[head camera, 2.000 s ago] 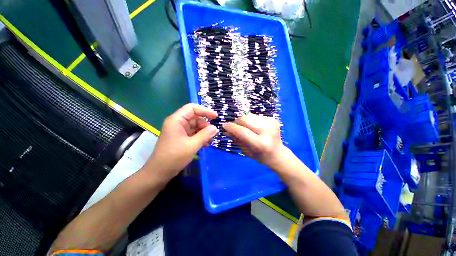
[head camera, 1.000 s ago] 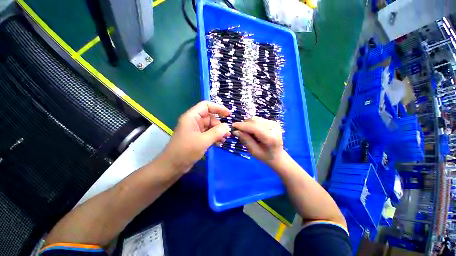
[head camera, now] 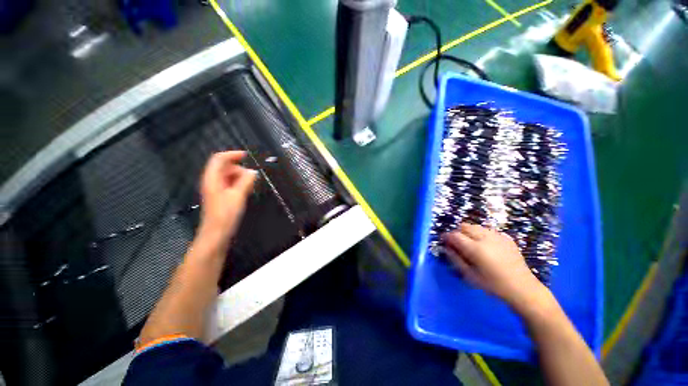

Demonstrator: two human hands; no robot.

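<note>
My left hand (head camera: 226, 188) is bare and slightly blurred, above the black mesh conveyor belt (head camera: 143, 177); whether its fingertips hold a part cannot be told. My right hand (head camera: 486, 256) is over the near left part of the blue tray (head camera: 505, 328), its fingertips at the small sleeved leads (head camera: 498, 173). The leads lie massed in striped rows, black with silver-white ends. Whether my right fingers grip one is hidden. Small parts lie scattered and in lines on the belt.
A pale side rail (head camera: 294, 271) runs between the belt and me. Beyond are a grey post (head camera: 362, 68) with a foot plate, a black cable (head camera: 436, 56), a clear plastic bag (head camera: 577, 83) and a yellow tool (head camera: 588, 38). A blue bin (head camera: 668, 347) is at the right edge.
The view has turned left, showing more of the belt. My left hand has left my right hand and moved left over the belt. My right hand is now lower at the leads, apart from it.
</note>
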